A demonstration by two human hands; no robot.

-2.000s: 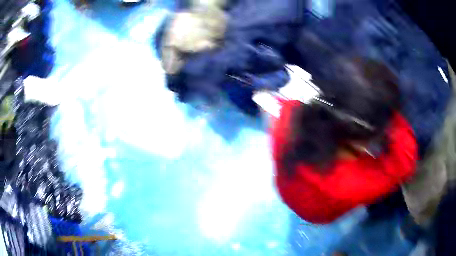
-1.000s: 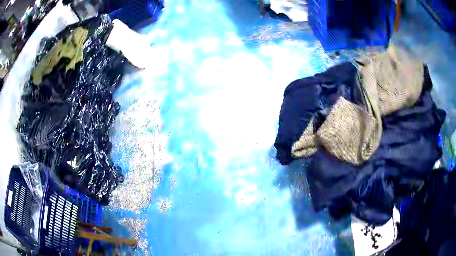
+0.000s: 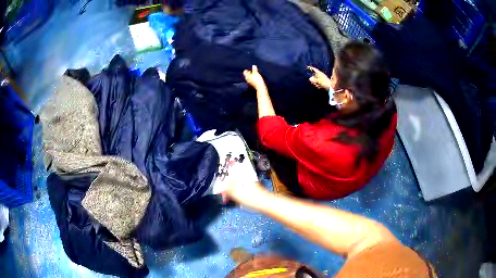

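Observation:
Navy coats (image 3: 155, 157) lie in a heap on the floor at the left. A speckled grey-beige tweed coat (image 3: 117, 187) lies over the heap's left side. My right hand (image 3: 239, 191), blurred, is at the end of a bare forearm reaching in from the lower right. It is by the lower edge of a white sheet or bag with black marks (image 3: 234, 157), just right of the navy heap. Whether it touches or holds anything cannot be told. My left hand is not in view.
A masked person in red (image 3: 337, 157) sits right of centre, both hands over a large dark-blue garment heap (image 3: 250, 32). A grey-white tub (image 3: 429, 141) stands at the right. Blue crates stand at the left edge (image 3: 15, 146) and top right (image 3: 348, 19).
The view has swung right: the navy and tweed heap now lies at the left, and the seated person is in view. My right arm has come into the picture.

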